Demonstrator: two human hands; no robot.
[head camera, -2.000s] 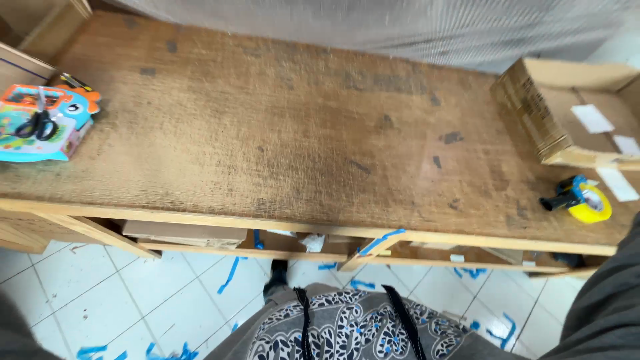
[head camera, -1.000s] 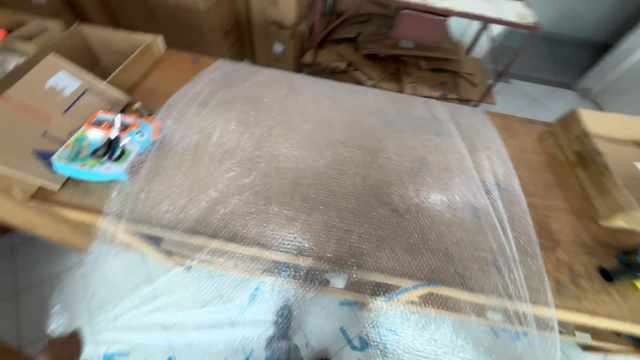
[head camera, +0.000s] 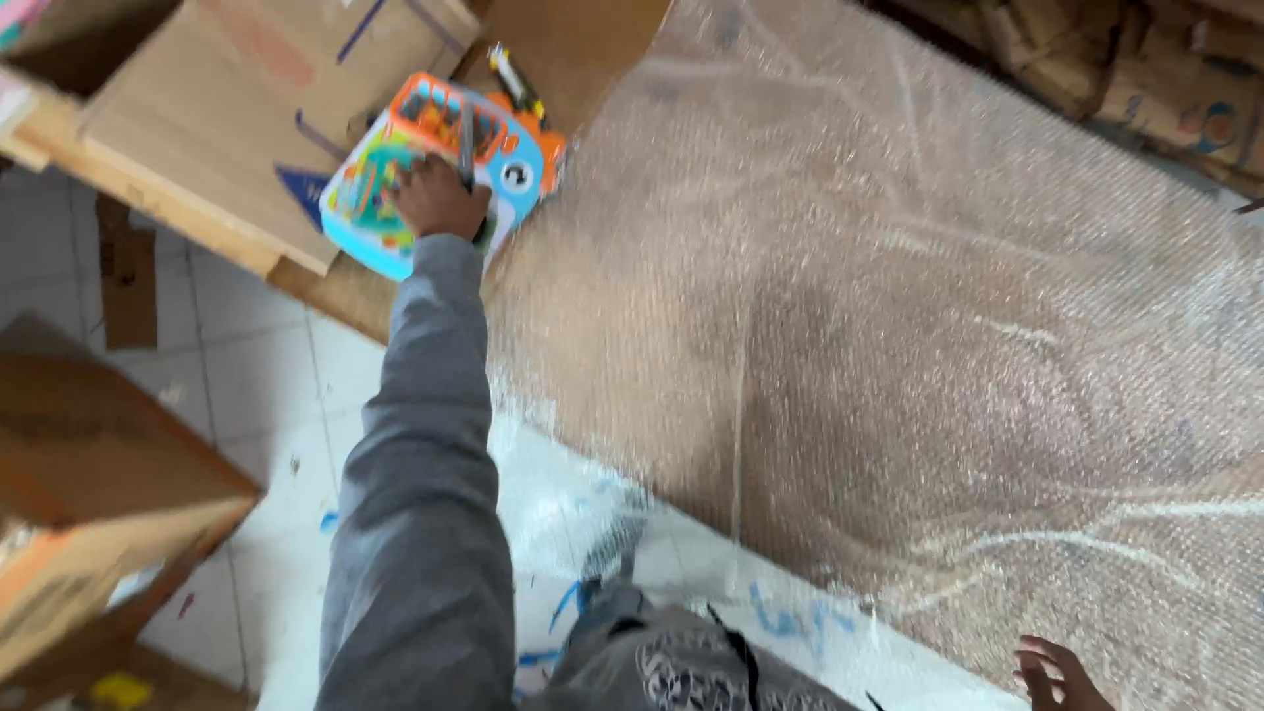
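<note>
At the left, my left hand (head camera: 439, 199) lies over a packaged colorful toy (head camera: 515, 178) with a blue and orange case. Scissors (head camera: 467, 138) rest on it, blade showing, their dark handles mostly covered by my palm; whether my fingers grip them is unclear. A large sheet of clear bubble wrap (head camera: 790, 296) is spread over the wooden table (head camera: 568, 44) and hangs past its front edge. My right hand (head camera: 1062, 676), partly cut off at the lower right, is over the wrap with its fingers apart. A yellow and black tool, perhaps a cutter (head camera: 515, 81), lies beyond the toy.
A flattened cardboard piece (head camera: 227, 128) lies left of the toy, beside an open box. Another cardboard box (head camera: 118, 494) stands on the tiled floor at the lower left. More cardboard (head camera: 1175, 109) is at the upper right. Blue tape scraps (head camera: 538, 657) lie on the floor.
The bubble wrap, beyond the table two seconds ago, now covers much of its top. My left hand has come onto the toy and scissors. The view has swung left.
</note>
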